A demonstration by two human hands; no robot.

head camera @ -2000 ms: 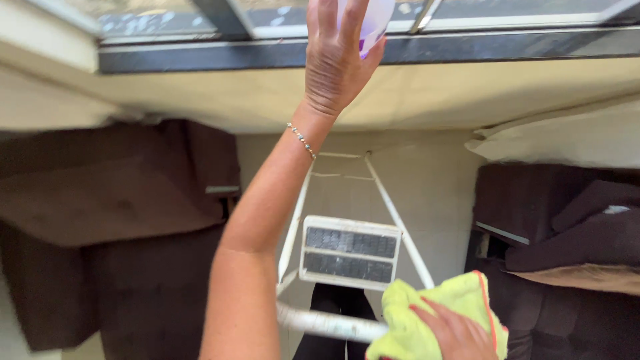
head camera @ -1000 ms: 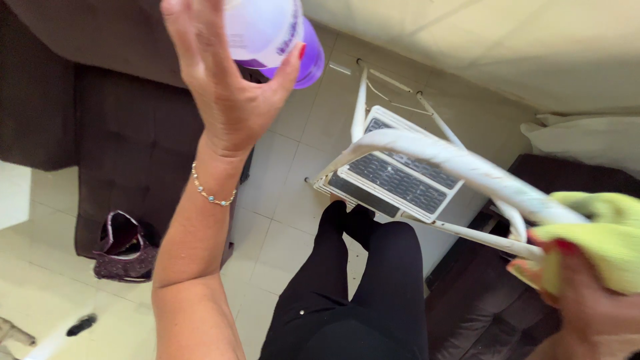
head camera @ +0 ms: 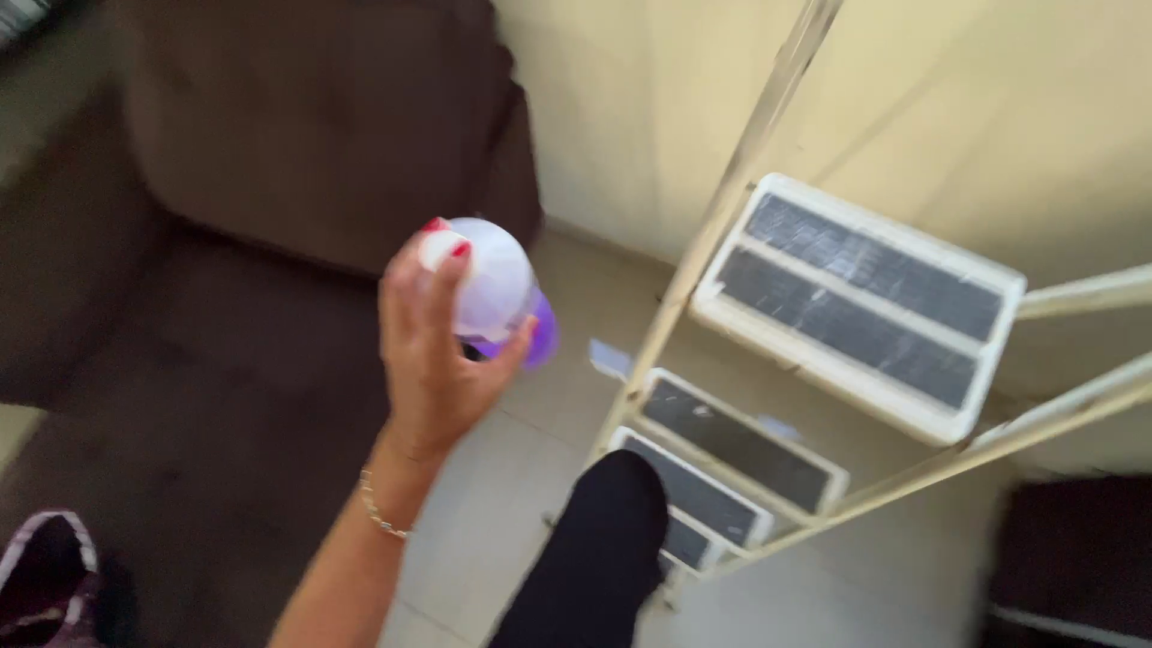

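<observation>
My left hand, with a bracelet at the wrist, is wrapped around a plastic bottle with a white cap and purple contents or base. The bottle is seen from above, in front of the dark sofa. To its right stands a white metal step ladder with dark ribbed treads. My leg in black trousers is over the lower steps. My right hand is out of view, and so is the yellow-green cloth.
A dark brown sofa fills the left side, with a dark bag at its lower left corner. Another dark piece of furniture is at the lower right. A cream wall rises behind the ladder above a tiled floor.
The view has swung down and away from the window. My left hand still holds the bottle. My right hand, with the cloth at the ladder's rail a second ago, has left the view.
</observation>
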